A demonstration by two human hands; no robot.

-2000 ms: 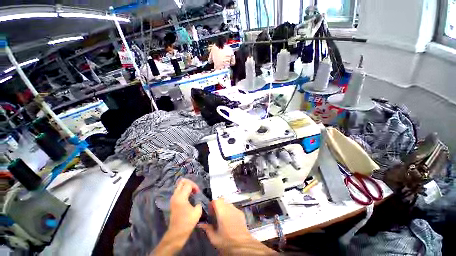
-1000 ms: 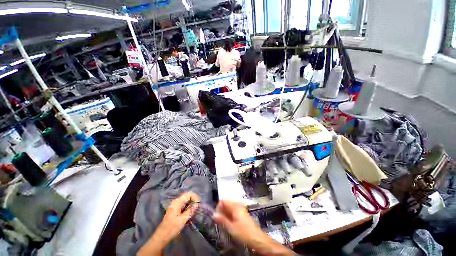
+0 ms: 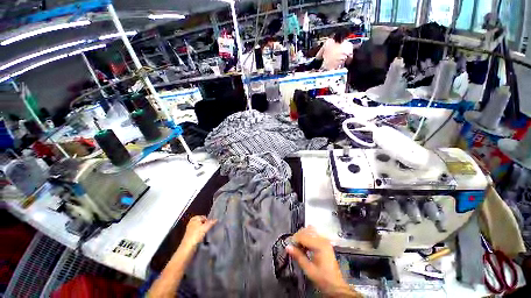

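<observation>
Grey fabric (image 3: 241, 227) lies in front of me, running down from a heap of striped garment pieces (image 3: 256, 137). My left hand (image 3: 199, 228) is at the left edge of the grey fabric, fingers curled together; whether it pinches cloth is unclear. My right hand (image 3: 314, 256) holds a dark-edged part of the striped cloth (image 3: 283, 255) between thumb and fingers, left of the overlock machine (image 3: 407, 189). The needle area (image 3: 358, 218) has no hand at it.
Red-handled scissors (image 3: 499, 270) lie at the right beside a grey flat piece (image 3: 469, 256) and a yellow-handled tool (image 3: 438, 254). A neighbouring machine (image 3: 110, 189) stands on a white table (image 3: 169, 186) at left. Thread cones (image 3: 396, 81) stand behind. A person (image 3: 336, 52) is in the background.
The view has swung left, so the machine sits further right. My hands have moved apart, and the grey fabric is spread out more between them.
</observation>
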